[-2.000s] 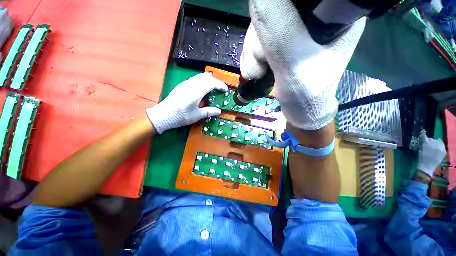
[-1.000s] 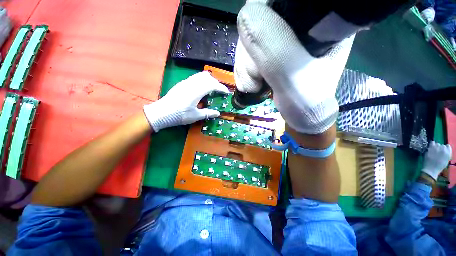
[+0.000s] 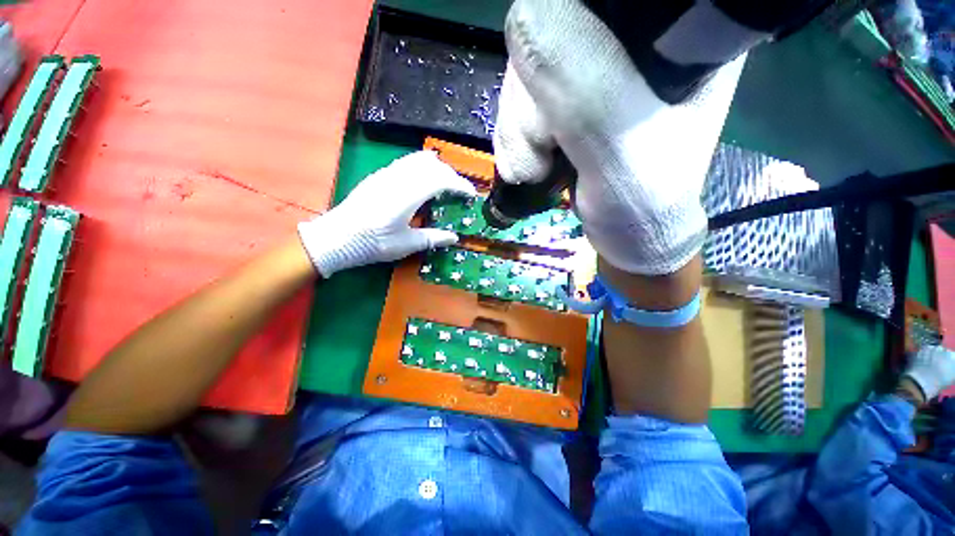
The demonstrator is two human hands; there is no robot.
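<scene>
My right hand (image 3: 628, 147), in a white knitted glove with a light blue wrist strap, grips the black electric screwdriver (image 3: 686, 47). Its dark nose points down over the far circuit board (image 3: 532, 227); the bit tip is not clearly visible. My left hand (image 3: 393, 215), gloved in white, rests at the left end of that board, thumb and fingers apart around the end; whether it grips the board is unclear. The orange-brown fixture (image 3: 390, 361) holds three green boards, including the middle board (image 3: 492, 276) and the near board (image 3: 482, 354).
A black screw tray (image 3: 424, 84) lies beyond the fixture. Pale-green bars (image 3: 47, 283) lie on the red mat (image 3: 209, 136) at left. Silvery perforated metal pieces (image 3: 770, 225) and a tan cardboard sheet (image 3: 730, 356) are at right. Another person's gloved hand (image 3: 930, 369) is at far right.
The screwdriver and my right hand have shifted slightly left along the far board since the earliest frame. The other person's hand at far right has moved down and right. My left hand has barely moved.
</scene>
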